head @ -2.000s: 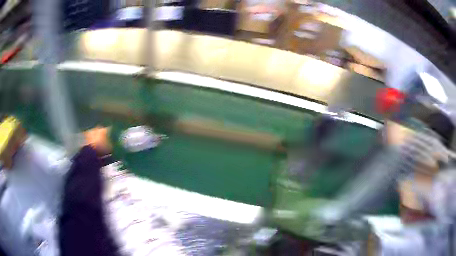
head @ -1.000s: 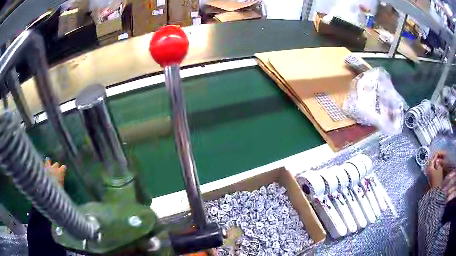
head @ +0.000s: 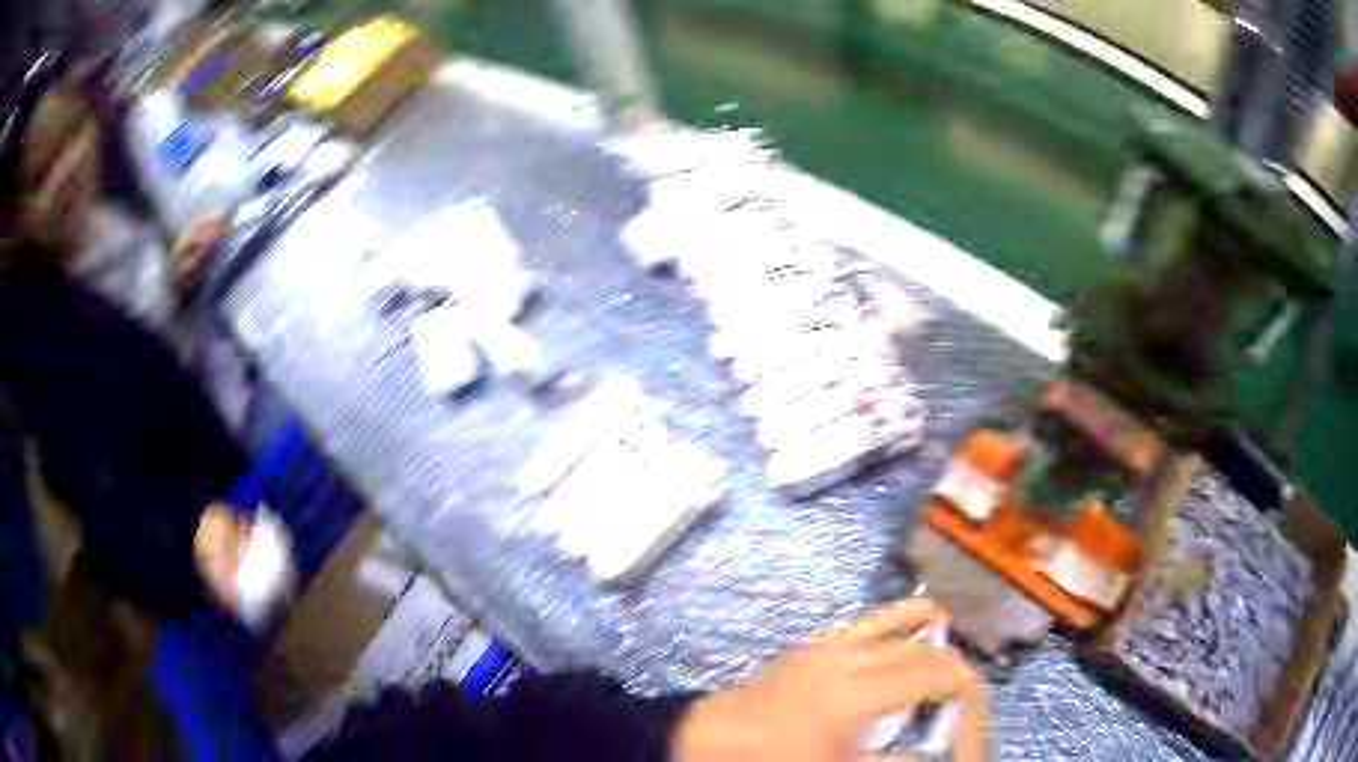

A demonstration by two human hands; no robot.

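The frame is blurred. My left hand (head: 834, 688) is at the bottom, its dark sleeve coming from the lower left. Its fingers are closed around a small white part (head: 932, 721), partly hidden by the fingers. The hand is just in front of the orange press fixture (head: 1020, 558), which has pale pads. The green press (head: 1191, 283) stands behind it. My right hand is not in view. A row of white handle units (head: 797, 335) lies left of the fixture, and a shorter group of white pieces (head: 626, 484) lies nearer.
A carton of small grey-white parts (head: 1221, 596) stands right of the fixture. More white pieces (head: 462, 290) lie on the silvery bench. A blue crate (head: 283, 476) is at left, with another person's hand (head: 231, 558) over it holding something white. The green belt (head: 834, 112) runs behind.
The view has swung left and down from the press lever and carton to the bench. My left hand, over the belt before, is now near the fixture with a white part in it.
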